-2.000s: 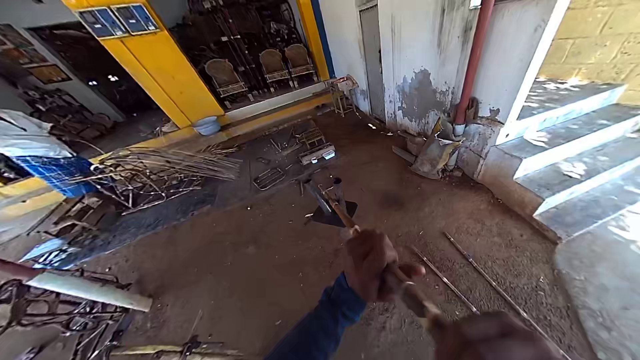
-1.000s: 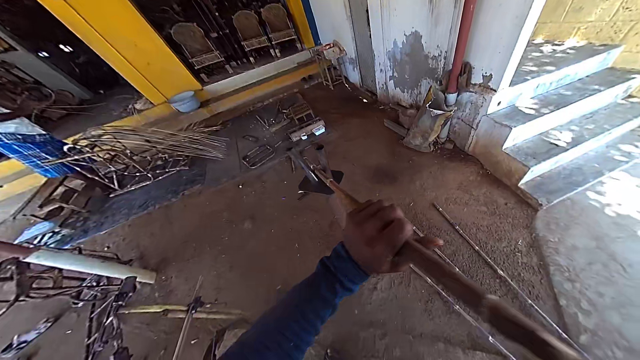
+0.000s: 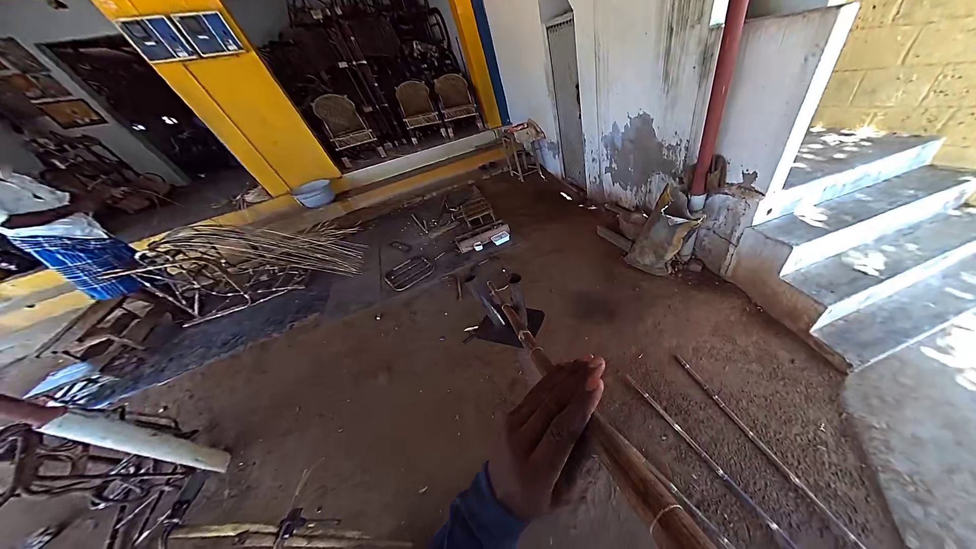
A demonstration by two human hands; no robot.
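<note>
My left hand [image 3: 545,438] lies against a long brown cane pole [image 3: 637,476], with its fingers stretched along the upper side and the thumb side hidden. From the lower right the pole runs away from me to a metal stand [image 3: 496,297] with upright tubes and a dark flat base plate [image 3: 507,328] on the dirt floor. The pole's far tip is at the tubes; whether it sits between them cannot be told. My right hand is out of view. Thinner poles [image 3: 762,450] lie on the ground right of the held one.
Concrete steps [image 3: 862,252] rise at the right, near a red pipe [image 3: 720,99] and a worn sack [image 3: 663,236]. At the left are a bundle of canes [image 3: 259,248], a person in a blue checked cloth [image 3: 72,255], and a white-and-red post [image 3: 137,438]. A bucket [image 3: 314,193] stands by the yellow pillar.
My left hand was wrapped round the pole and now has its fingers straightened along it. My right hand, at the lower right two seconds ago, has gone out of view.
</note>
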